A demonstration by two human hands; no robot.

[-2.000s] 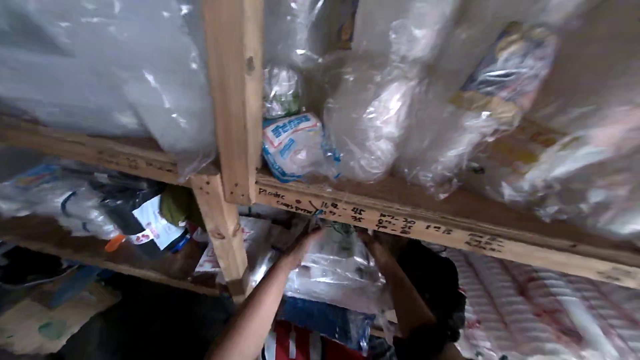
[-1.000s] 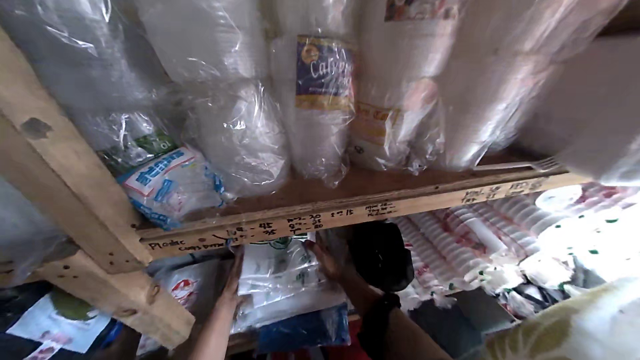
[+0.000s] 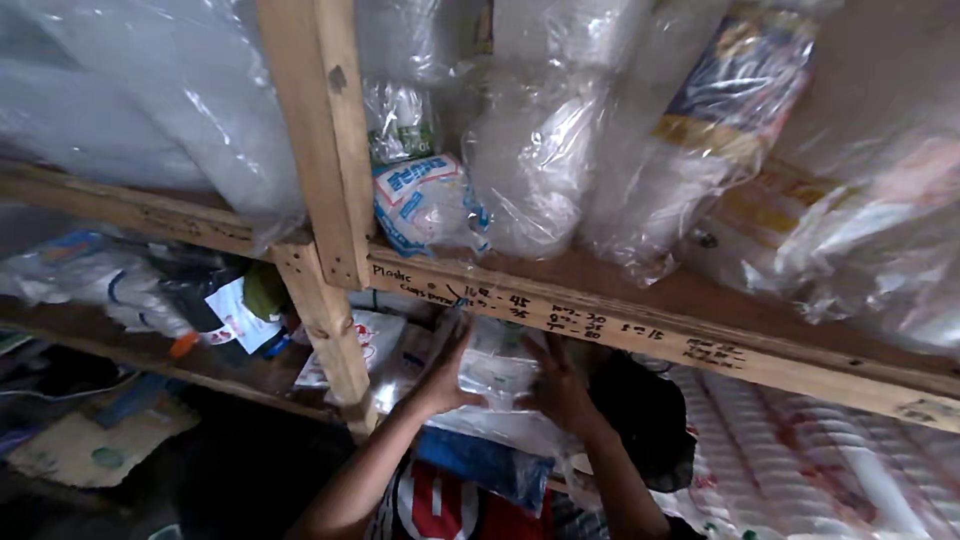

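Note:
Below the handwritten wooden shelf edge, a stack of clear and white plastic bags [image 3: 499, 367] lies on the lower shelf. My left hand [image 3: 448, 371] rests at its left side, fingers pointing up toward the shelf edge and thumb spread inward. My right hand [image 3: 559, 386] is on the right side of the stack, its fingers spread apart. Both hands touch the plastic; whether either grips it cannot be told. Under the stack lies a blue plastic package [image 3: 486, 459]. A flat white bag with red print [image 3: 375, 336] is to the left of my left hand.
A wooden post [image 3: 319, 142] and the shelf board [image 3: 675, 330] frame the space. Above stand wrapped plastic cups [image 3: 529, 165] and a blue-and-white package [image 3: 429, 204]. A black bag [image 3: 641, 420] hangs at the right, beside stacked wrapped cups [image 3: 810, 450]. Packages [image 3: 135, 289] fill the left shelf.
The view has swung left since one second ago. Both hands remain at the sides of the plastic stack under the shelf edge.

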